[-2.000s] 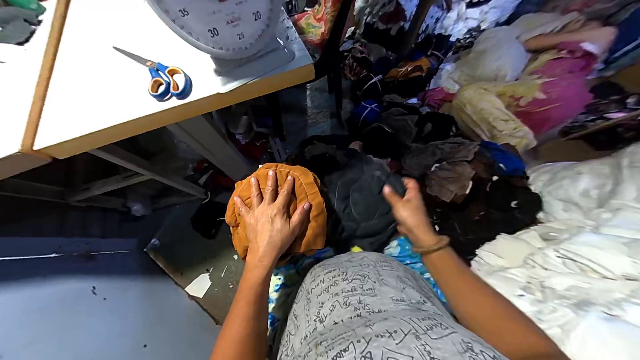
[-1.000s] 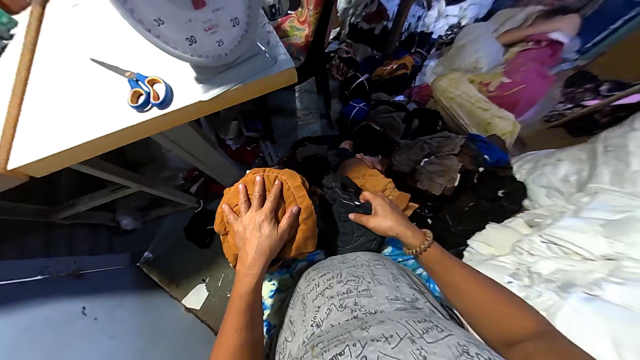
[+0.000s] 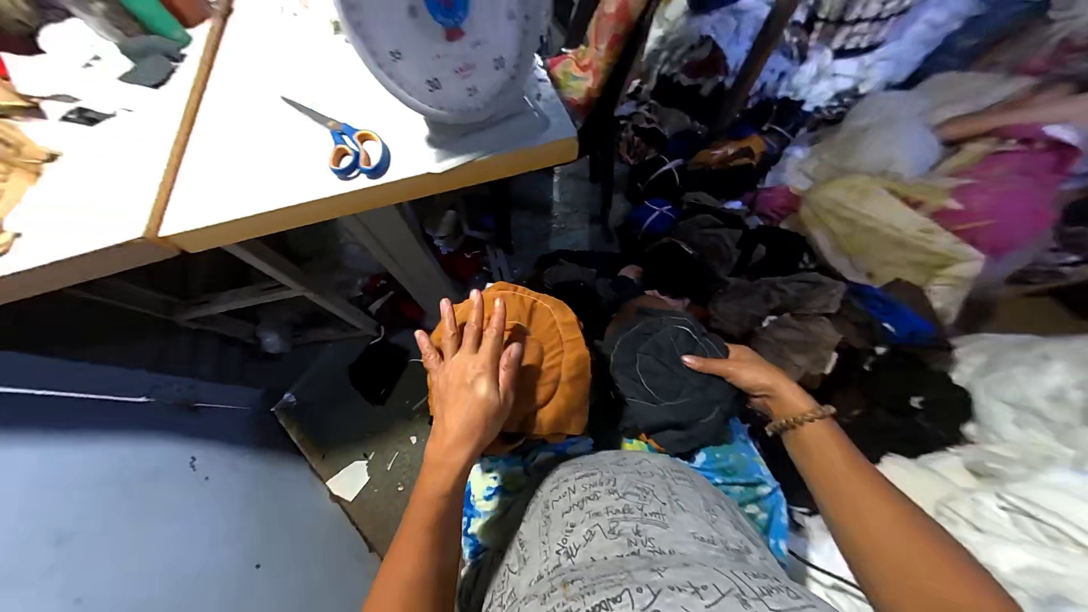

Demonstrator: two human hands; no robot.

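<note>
My left hand (image 3: pixel 476 374) lies flat, fingers apart, on a stack of round orange cloth pieces (image 3: pixel 552 357) with stitched edges. To its right, my right hand (image 3: pixel 748 374) grips the right side of a round dark grey cloth bundle (image 3: pixel 667 378), thumb on top and fingers hidden beneath. A beaded bracelet is on the right wrist. Both cloth bundles sit over my lap, above a blue and yellow patterned fabric (image 3: pixel 739 476).
A white table (image 3: pixel 280 110) at upper left bears blue-handled scissors (image 3: pixel 357 153) and a dial scale (image 3: pixel 450 59). Dark cloth scraps (image 3: pixel 765 306) cover the floor ahead; white cloth (image 3: pixel 1011 476) is heaped at right. Part of another person's arm (image 3: pixel 1020 115) shows at upper right.
An orange piece seen near my right hand one second ago is now mostly hidden, with the dark grey bundle over that spot. My left hand stays on the orange stack.
</note>
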